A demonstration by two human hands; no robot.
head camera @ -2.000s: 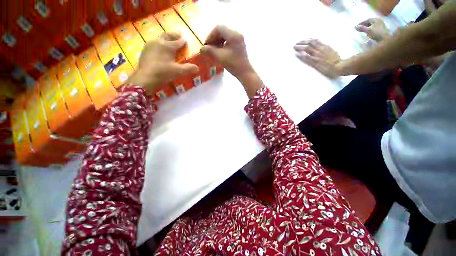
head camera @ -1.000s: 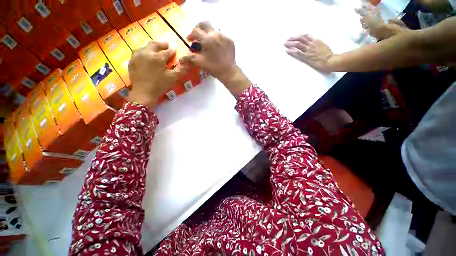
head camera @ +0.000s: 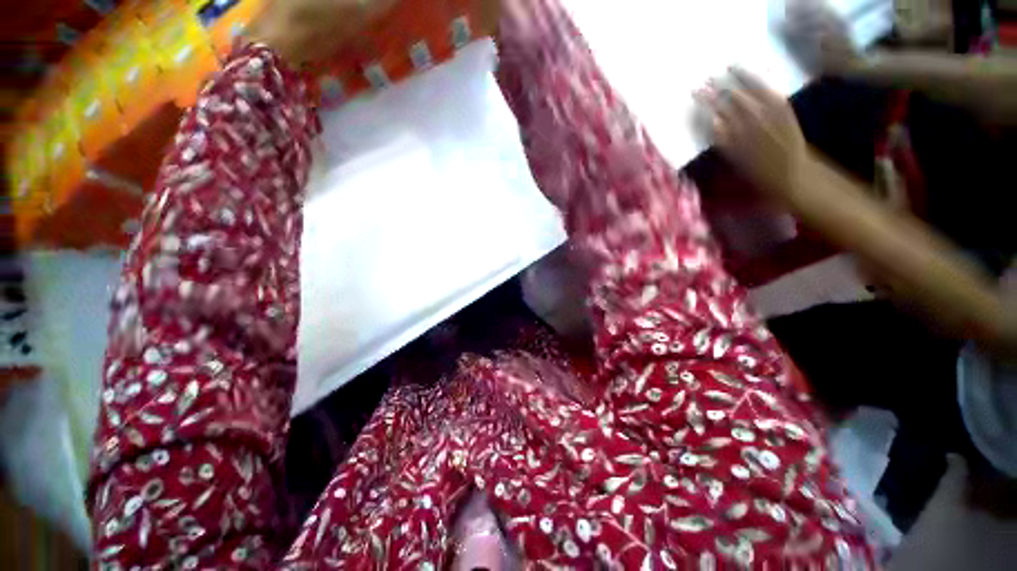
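A row of slim orange-and-yellow cartons (head camera: 106,84) stands at the upper left, blurred. Its orange ends with small white patches run on below my hands' side of the row. My left hand (head camera: 307,25) is blurred at the top edge, over the cartons and partly cut off. Its fingers cannot be made out. My right sleeve reaches the top edge beside the right end of the row, and my right hand is out of the picture.
The white tabletop (head camera: 418,212) lies between my arms, its front edge slanting up to the right. Another person's hand (head camera: 758,128) is at the table edge on the right, with another blurred hand (head camera: 816,39) beyond. A small pinkish shape (head camera: 480,541) shows at the bottom.
The view has tilted down, so cartons and hands sit higher and my right hand has left the picture. The other person's near hand has moved to the table edge.
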